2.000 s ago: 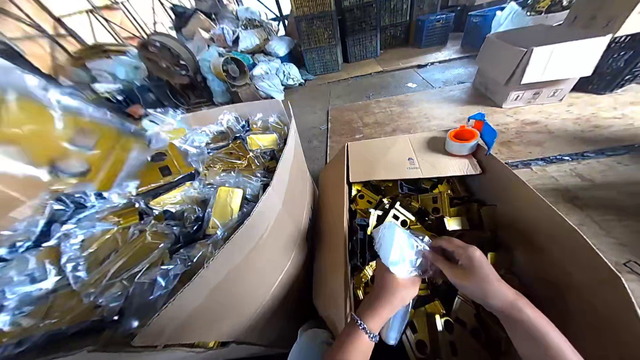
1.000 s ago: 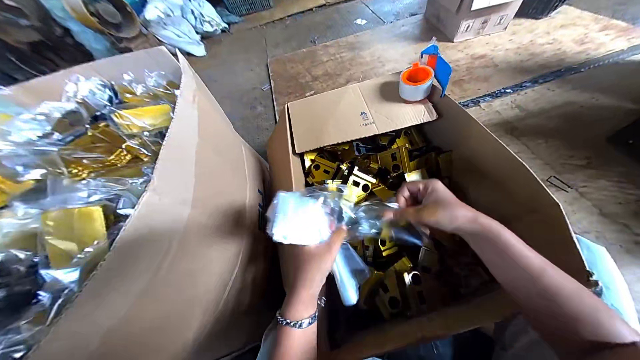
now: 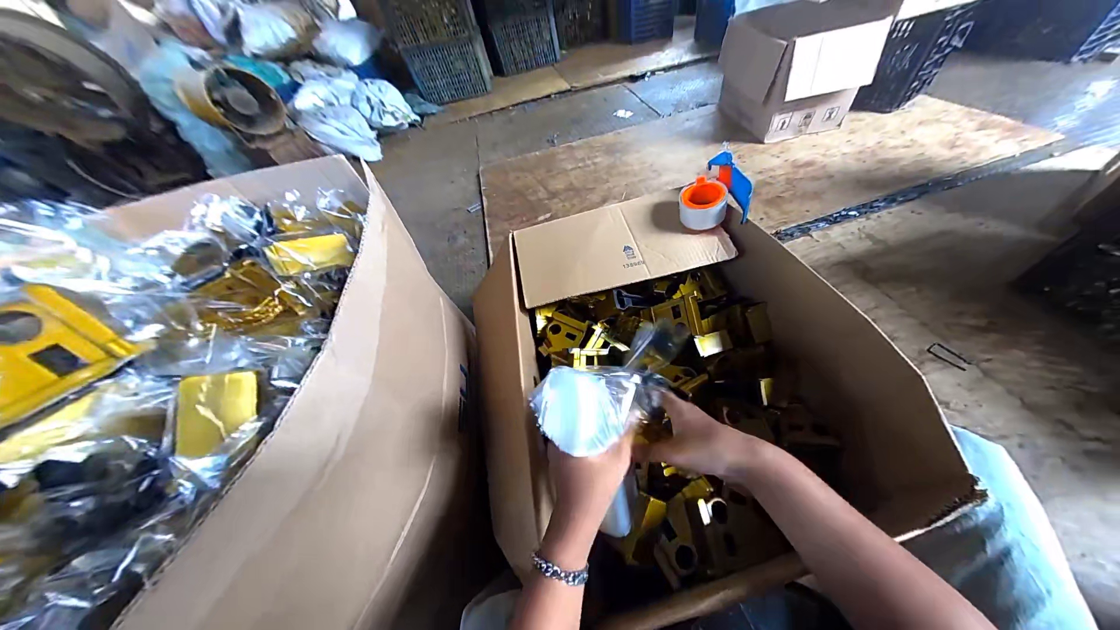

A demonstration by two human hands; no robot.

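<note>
My left hand (image 3: 588,468), with a bracelet at its wrist, is closed around a bundle of clear plastic bags (image 3: 579,411). My right hand (image 3: 696,437) is close beside it, at the blurred edge of the plastic; its fingertips are partly hidden. Both hands are over an open cardboard box (image 3: 840,350) that holds many yellow metal brackets (image 3: 678,547). On the box's folded flap (image 3: 604,249) stands a tape dispenser (image 3: 703,206) in orange and blue. A second cardboard box (image 3: 385,385) at the left holds yellow parts wrapped in clear plastic (image 3: 219,411).
Beyond the boxes, a plywood sheet (image 3: 604,162) lies on the floor with a smaller open carton (image 3: 792,79) on it. Dark plastic crates (image 3: 437,52) stand at the back, near stuffed bags (image 3: 350,109). Light blue fabric (image 3: 1015,507) is at the right edge of the box.
My left hand has stayed on the plastic bundle throughout. My right hand is now closer to my left hand than one second ago. The view has shifted.
</note>
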